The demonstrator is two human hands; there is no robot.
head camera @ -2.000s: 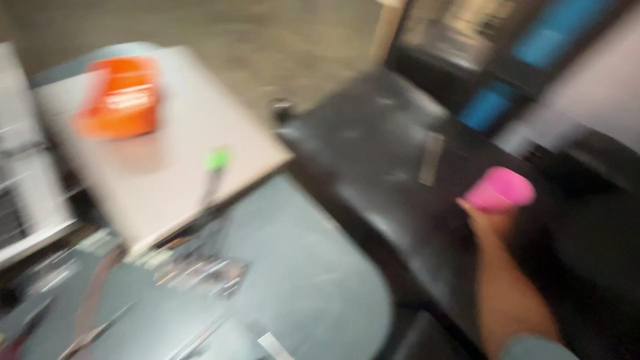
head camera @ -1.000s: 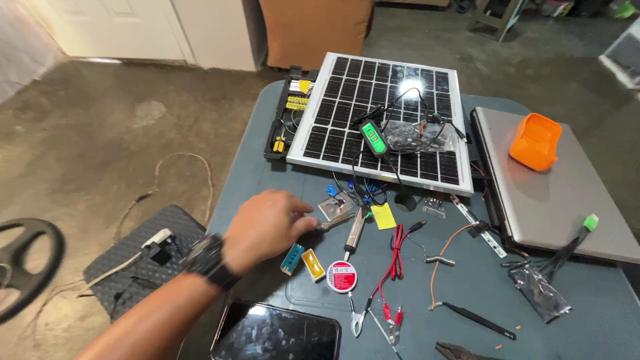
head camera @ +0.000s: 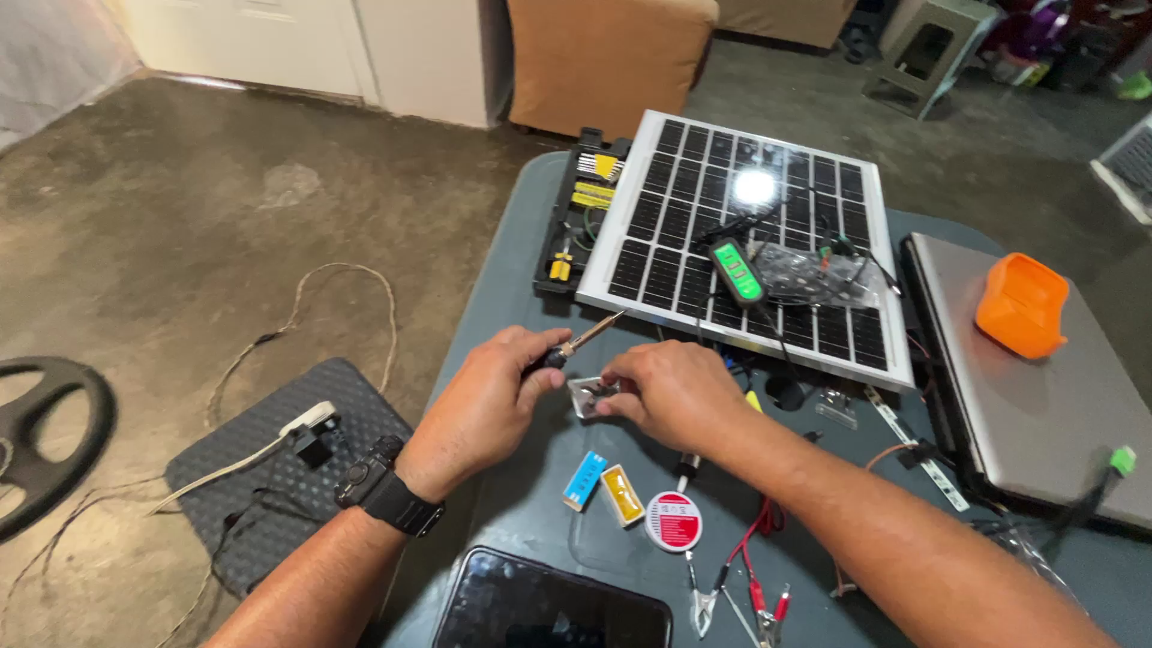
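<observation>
My left hand [head camera: 490,405], with a black watch on its wrist, grips a soldering iron [head camera: 589,337] by its dark handle; the metal tip points up and right toward the edge of the solar panel [head camera: 670,207]. Close beside it, my right hand [head camera: 670,391] pinches a small silvery piece [head camera: 585,399], which I cannot identify, between thumb and fingers. Nearer me on the table are a blue-and-white small box [head camera: 585,481], a small open box with yellow content [head camera: 623,495] and a round red-and-white tin [head camera: 674,521].
A dark-screened phone or tablet [head camera: 553,603] lies at the near edge beside alligator clip leads [head camera: 754,589]. A green-lit controller [head camera: 736,272] rests on the panel. At right, a grey laptop [head camera: 963,360] bears an orange plastic holder [head camera: 1023,306]. A toolbox [head camera: 562,243] sits behind the panel's left side.
The soldering iron is now in my left hand. My right hand has come into view, holding the small silvery piece. Two seconds ago a hand held a pink cup, now out of view.
</observation>
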